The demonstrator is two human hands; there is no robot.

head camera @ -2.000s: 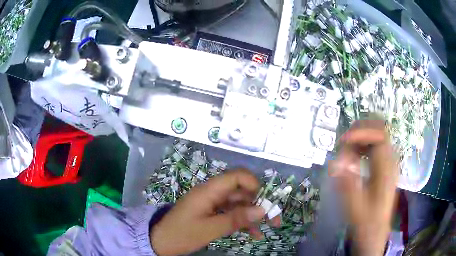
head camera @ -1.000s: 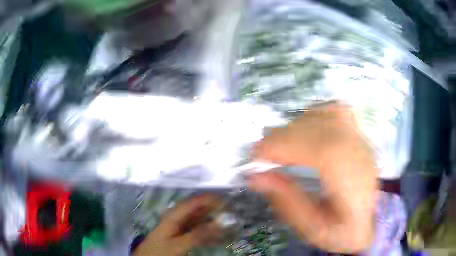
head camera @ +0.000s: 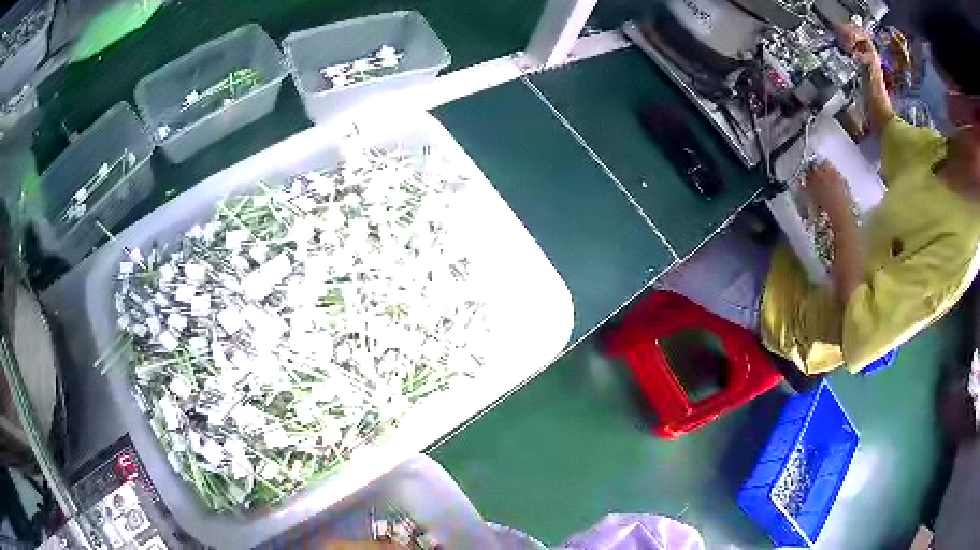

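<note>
A large translucent white tub (head camera: pixel 553 306) heaped with white-headed stemmed pieces (head camera: pixel 269 281) fills the left and middle of the view. Many stems are green. A corner of the metal assembly fixture (head camera: pixel 127 518) shows at the bottom left, beside the tub. A small skin-toned patch, seemingly part of my right hand (head camera: pixel 331 531), is cut off by the bottom edge below the tub; its fingers and anything in them are hidden. My left hand is out of the picture.
Three small clear bins (head camera: pixel 371 90) with few pieces stand behind the tub. On the right, a person in yellow (head camera: pixel 913 252) works at another machine (head camera: pixel 731 38). A red stool (head camera: pixel 688 371) and a blue crate (head camera: pixel 790 473) stand on the floor.
The view has swung right, so the tub is now central and the fixture sits at the lower left corner. Both hands have left the middle; the bins and other person have come into view.
</note>
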